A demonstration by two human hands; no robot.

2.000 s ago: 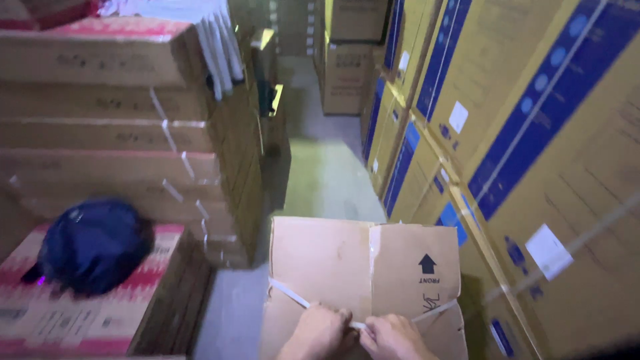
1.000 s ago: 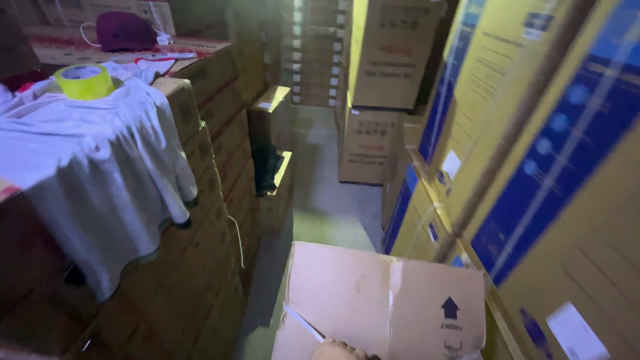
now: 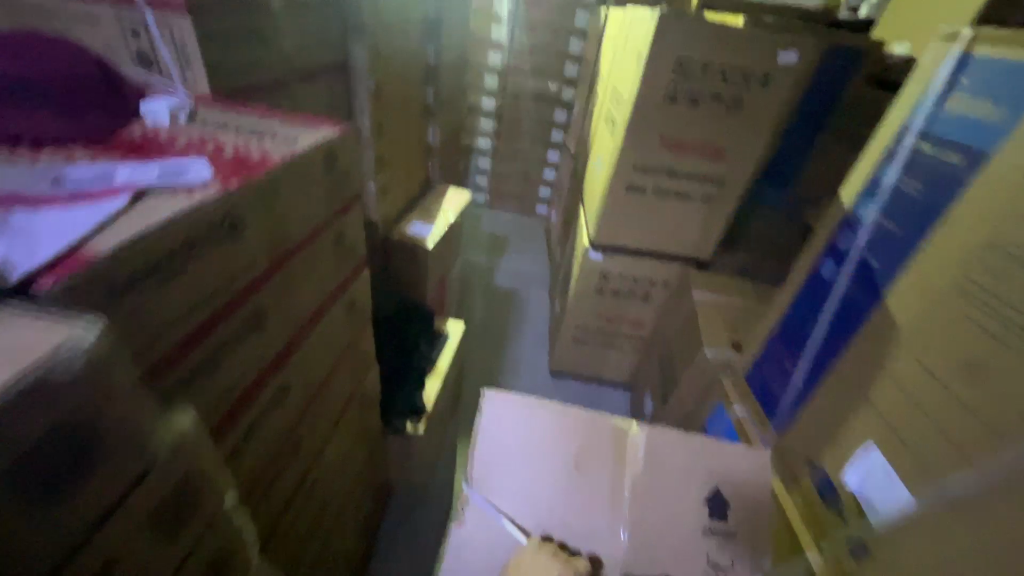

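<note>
A cardboard box (image 3: 560, 464) with a dark arrow printed on it sits at the bottom centre, a strip of tape down its top. Across its left part runs a pale packing strap (image 3: 498, 512), which ends at a hand (image 3: 544, 558) at the bottom edge. This looks like my left hand, its fingers curled at the strap; blur and the frame edge hide most of it. My right hand is out of view.
A narrow aisle floor (image 3: 516, 296) runs ahead. Stacked cartons (image 3: 264, 264) line the left, with a dark red cap (image 3: 64, 92) and cloth (image 3: 56, 224) on top. Large cartons (image 3: 688, 152) stand ahead right; tall blue-banded cartons (image 3: 944, 264) line the right side.
Two seconds ago both hands were on the strap over the box; now only one shows, at the bottom edge. The view has swung up along the aisle and moved forward.
</note>
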